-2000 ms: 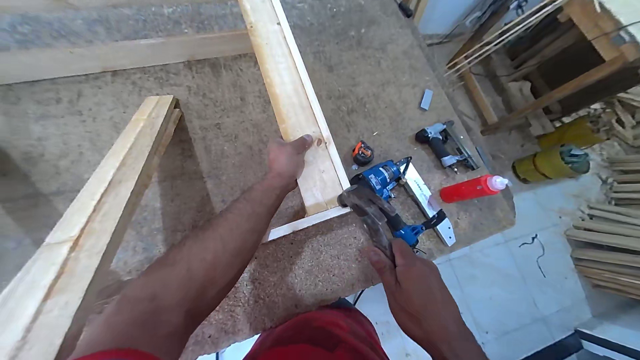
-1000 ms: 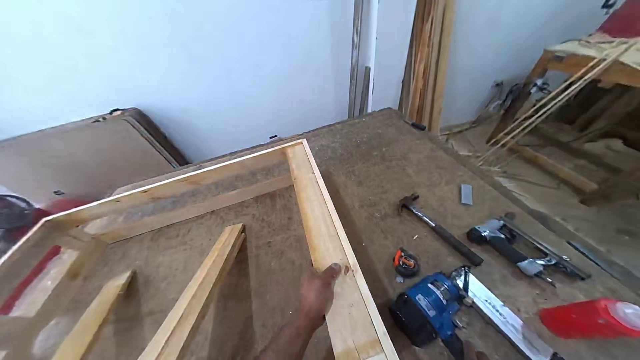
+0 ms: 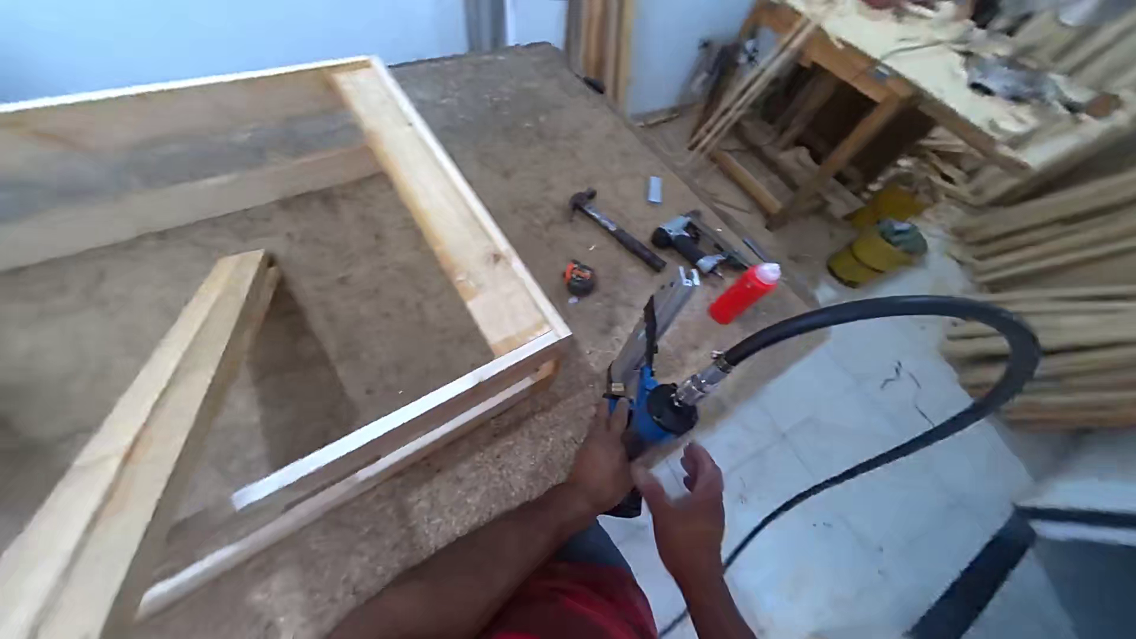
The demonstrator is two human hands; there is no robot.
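Observation:
Near the table's front edge, my left hand [image 3: 603, 461] grips a blue pneumatic nail gun [image 3: 652, 417] with a black air hose [image 3: 923, 311] joined to it. My right hand [image 3: 688, 510] is beside the gun's lower end, its fingers apart and curved; whether it touches the gun is hard to tell. Left of the gun lies a wooden frame [image 3: 444, 213] with a corner close by. A claw hammer [image 3: 617, 231], an orange and black tape measure [image 3: 579, 278], a second, grey and black nail gun [image 3: 692, 241] and a red bottle [image 3: 744, 293] lie beyond the gun.
An angled wooden beam [image 3: 151, 426] crosses the left side. A small grey piece [image 3: 655, 189] rests on the worktable [image 3: 497, 115]. Right of it are a yellow container [image 3: 874, 253] on the floor, stacked wood strips [image 3: 1047, 328] and another wooden bench [image 3: 865, 62]. The hose loops over the tiled floor.
My left hand has left the frame and now holds the blue nail gun, which has been lifted from the table. The hammer, in my right hand two seconds ago, lies on the table.

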